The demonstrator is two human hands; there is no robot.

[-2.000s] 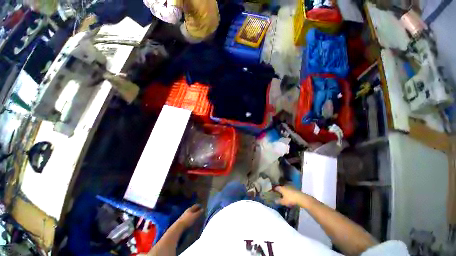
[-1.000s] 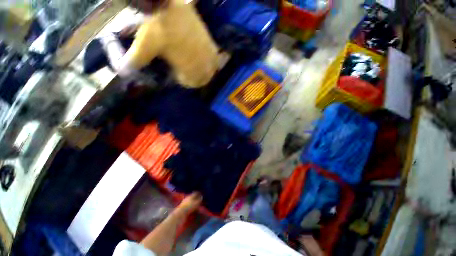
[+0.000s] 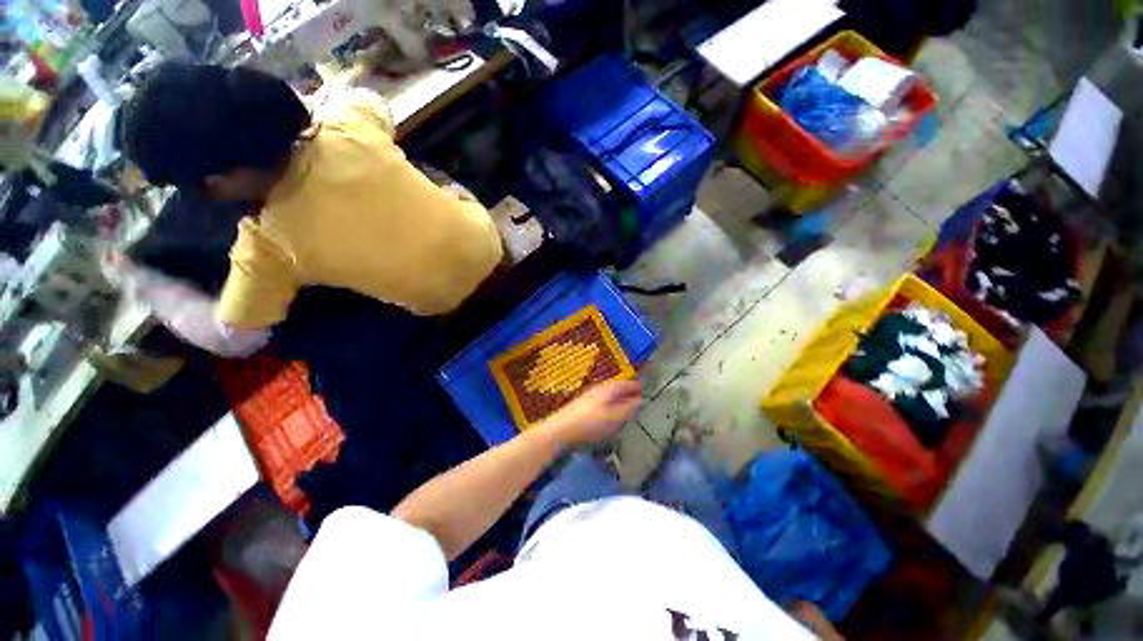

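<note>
My left hand (image 3: pixel 604 411) is stretched forward over the right edge of a blue stool or box with a yellow-brown patterned mat (image 3: pixel 558 366) on top. It holds nothing that I can see; its fingers are blurred. My right hand is mostly hidden; only a bit of skin (image 3: pixel 815 620) shows at the bottom edge, beside my white shirt. A heap of dark cloth (image 3: pixel 376 398) lies left of the patterned mat, next to an orange-red slotted crate (image 3: pixel 286 426).
A person in a yellow shirt (image 3: pixel 376 225) sits at a machine at left. Blue bin (image 3: pixel 664 157) and red crate (image 3: pixel 834 163) stand ahead. Yellow crate (image 3: pixel 802 376) with scraps, blue plastic bag (image 3: pixel 802 526) and white board (image 3: pixel 1013 457) are at right. Pale floor (image 3: pixel 740 301) runs between.
The view has moved forward along the aisle. The seated person and patterned mat are nearer. My left hand has moved from beside the dark cloth to over the mat's edge. My right hand has mostly left view.
</note>
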